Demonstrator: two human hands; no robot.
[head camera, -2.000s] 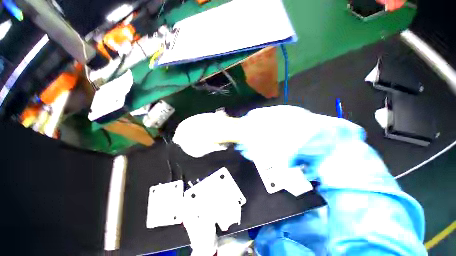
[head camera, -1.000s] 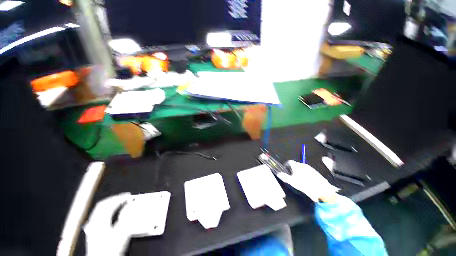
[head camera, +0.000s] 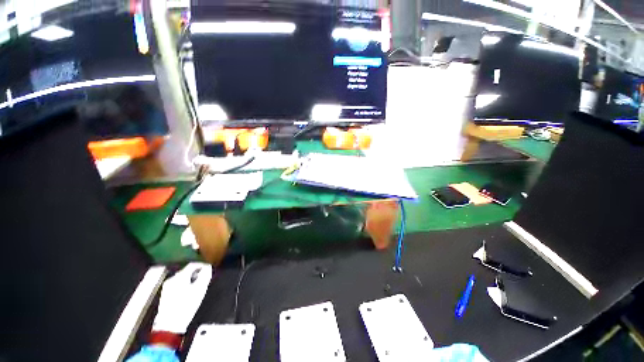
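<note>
Three flat white set-top boxes with dark corner dots lie in a row on the black mat: left (head camera: 221, 344), middle (head camera: 311, 332), right (head camera: 397, 327). The bottom edge cuts them off. My left hand (head camera: 182, 297), in a white glove, is behind and left of the left box, beside the pale strip; whether it holds anything does not show. My right hand is out of the picture; only a blue sleeve shows at the bottom edge, by the right box. A thin black cable (head camera: 240, 290) lies behind the left box.
A blue pen (head camera: 464, 297) and two black boxes (head camera: 524, 311) with white tags lie at right. Black partitions with pale strips (head camera: 551, 259) stand on both sides. Behind are a green shelf (head camera: 318, 200) with a clipboard (head camera: 353, 174) and a white-topped box (head camera: 224, 187), and a monitor (head camera: 282, 71) showing a menu.
The view has tilted up. My left hand has let go of the left box and moved behind it. My right hand has left the picture, and the dark bar beside it no longer shows.
</note>
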